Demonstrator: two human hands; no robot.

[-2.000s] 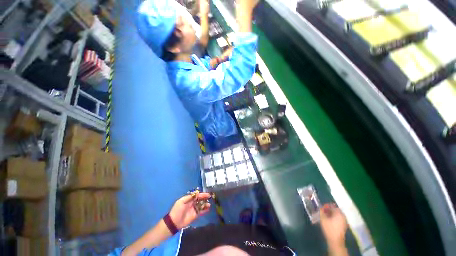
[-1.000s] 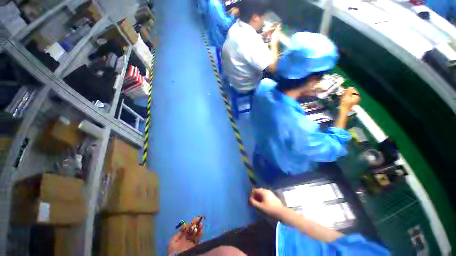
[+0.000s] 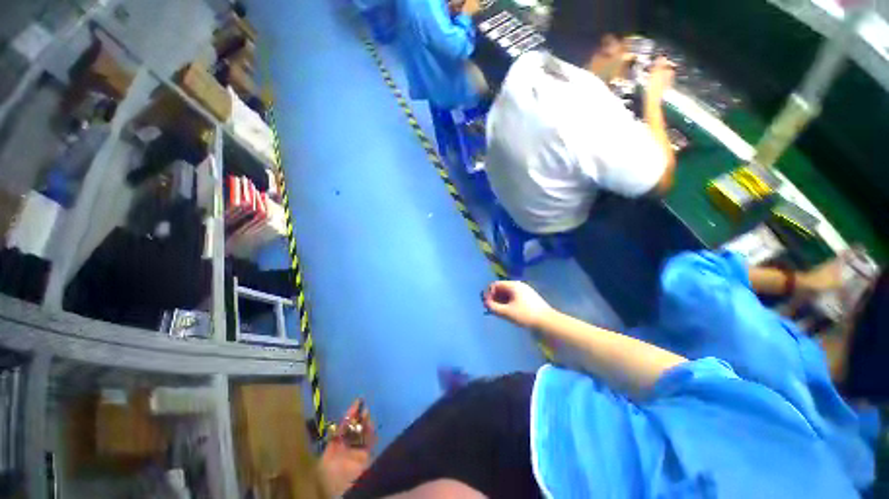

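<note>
My left hand (image 3: 343,456) is at the bottom, partly cut off by the edge, palm up. It holds a loose cluster of small gold and dark flex-mounted modules (image 3: 353,429), too blurred to tell apart. My right hand (image 3: 511,302) is held out over the floor in the middle, its fingers curled and pinched together. A tiny dark spot shows at its fingertips; I cannot tell whether it is a held part.
A coworker in blue (image 3: 741,322) sits close on the right, one in white (image 3: 575,146) beyond, another in blue (image 3: 429,49) farther. The green bench (image 3: 697,200) runs at upper right. Shelves (image 3: 219,263) with cartons stand left. Yellow-black tape (image 3: 444,175) marks the floor.
The view has swung away from the bench to the aisle; the near phone frame and white-piece tray are out of view. My right hand has left the bench. The cluster stays in my left hand.
</note>
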